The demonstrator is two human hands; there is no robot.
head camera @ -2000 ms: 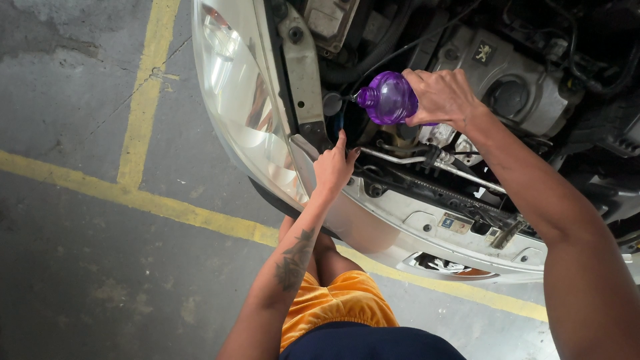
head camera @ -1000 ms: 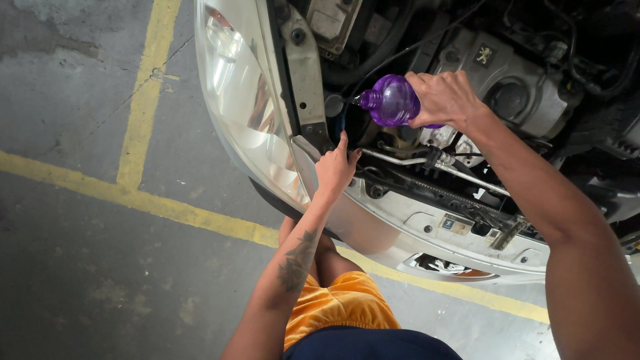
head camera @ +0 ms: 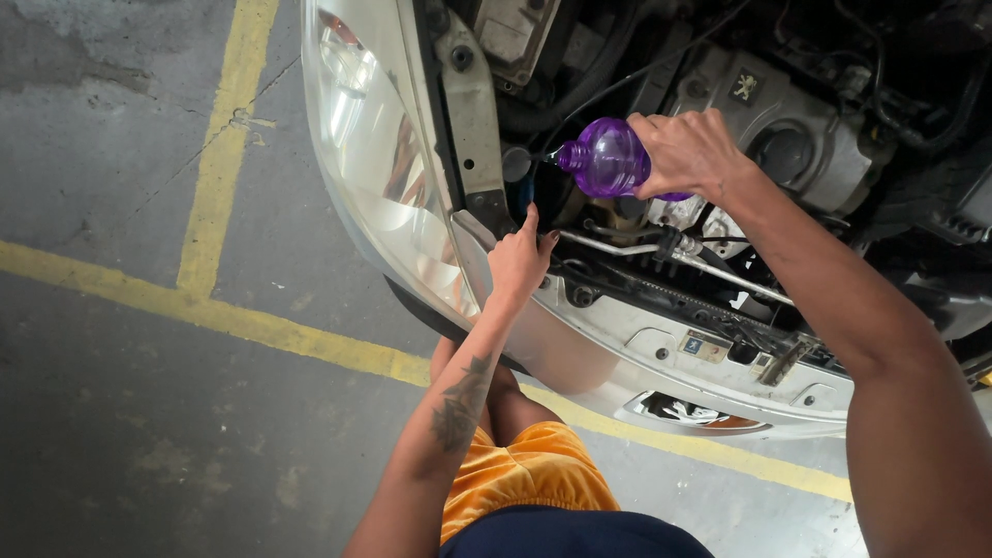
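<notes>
My right hand grips a translucent purple plastic bottle, tipped on its side with its open neck pointing left. Liquid shows at the bottle's mouth, beside a round grey cap in the engine bay. Just below that, my left hand holds nothing; its index finger is stretched toward a dark bluish opening or part, and its thumb is apart from it. Where exactly the liquid lands is too dark to tell.
The car's headlight and front panel lie along my left and near side. Beyond the bottle is the Peugeot engine cover. A metal pipe runs below my right forearm. Yellow lines cross the grey floor.
</notes>
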